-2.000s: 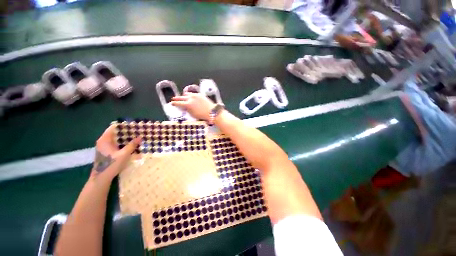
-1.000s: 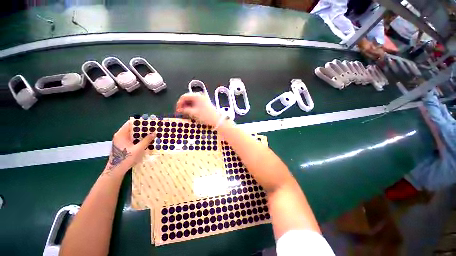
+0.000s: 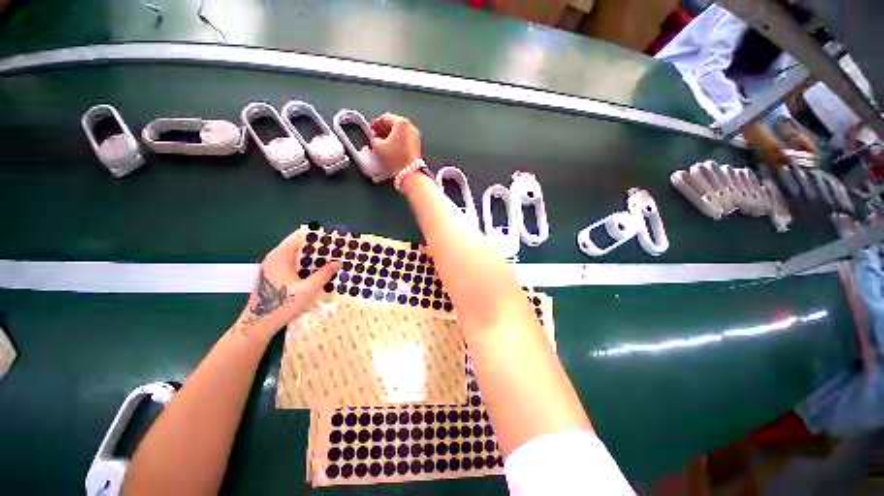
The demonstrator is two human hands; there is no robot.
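Observation:
My left hand [image 3: 291,281] grips the left edge of a pad sheet [image 3: 388,273] with rows of black dots, its thumb on top. The tan release liner [image 3: 373,354] hangs below the dots. Another dotted pad sheet [image 3: 412,441] lies under it on the green ledge. My right hand [image 3: 396,145] is over the belt at the upper end of a white plastic housing [image 3: 361,145], fingers bent together. Whether it holds a pad or touches the housing cannot be told.
More housings lie on the dark green belt to the left [image 3: 276,140] and right [image 3: 611,232], with a close row [image 3: 727,189] farther right. A set-aside housing [image 3: 121,436] lies by my left forearm. Pale rails [image 3: 678,275] edge the belt. Other people's arms [image 3: 771,145] show at right.
My right hand has moved from the sheet's top edge up and away to a housing on the belt. The housings have shifted right in view. My left hand still grips the sheet.

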